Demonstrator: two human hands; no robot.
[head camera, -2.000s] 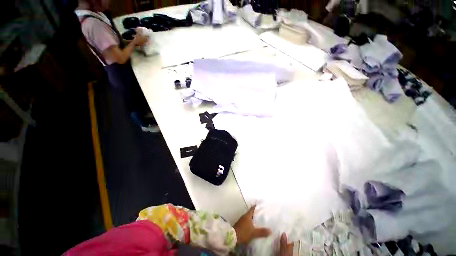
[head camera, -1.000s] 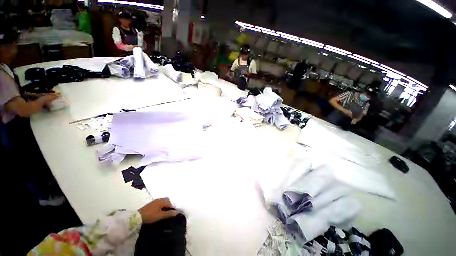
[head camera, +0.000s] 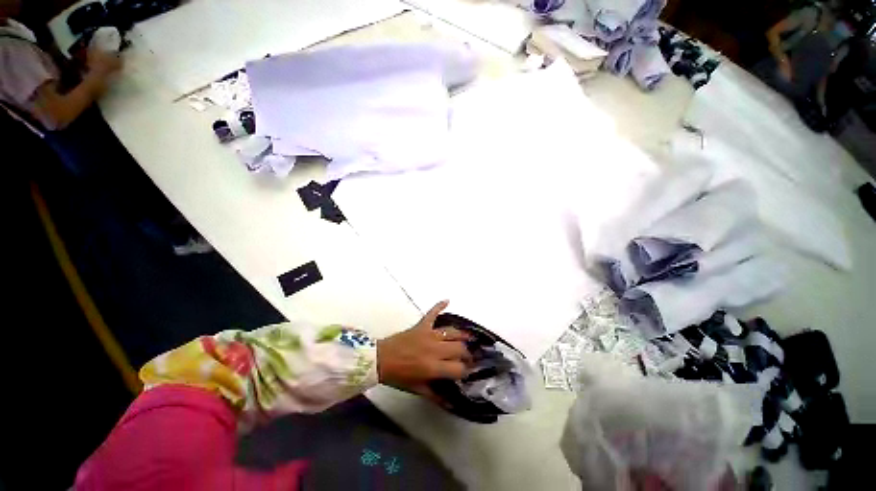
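Observation:
A small black bag (head camera: 459, 410) lies near the table's front edge, its opening spread, with crumpled pale, shiny material showing inside. My left hand (head camera: 425, 355) grips its left rim, fingers over the opening. A blurred, whitish, crumpled mass (head camera: 648, 422) is at the lower right, with a faint pinkish patch at its bottom. I cannot tell whether it is paper or my sleeve, and my right hand cannot be made out there. Stacked white sheets (head camera: 499, 201) lie beyond the bag.
Printed white sachets (head camera: 594, 336) and bundled black straps (head camera: 730, 347) lie right of the bag, beside finished black bags (head camera: 812, 360). Rolled lilac-grey paper (head camera: 663, 259) lies behind them. A black tag (head camera: 300, 278) lies at the left edge. A person (head camera: 58, 77) works at the far left.
The view has tilted back down. The bag, first lying flat, then under my left hand, is now held with its opening spread. The whitish mass has come in at the lower right.

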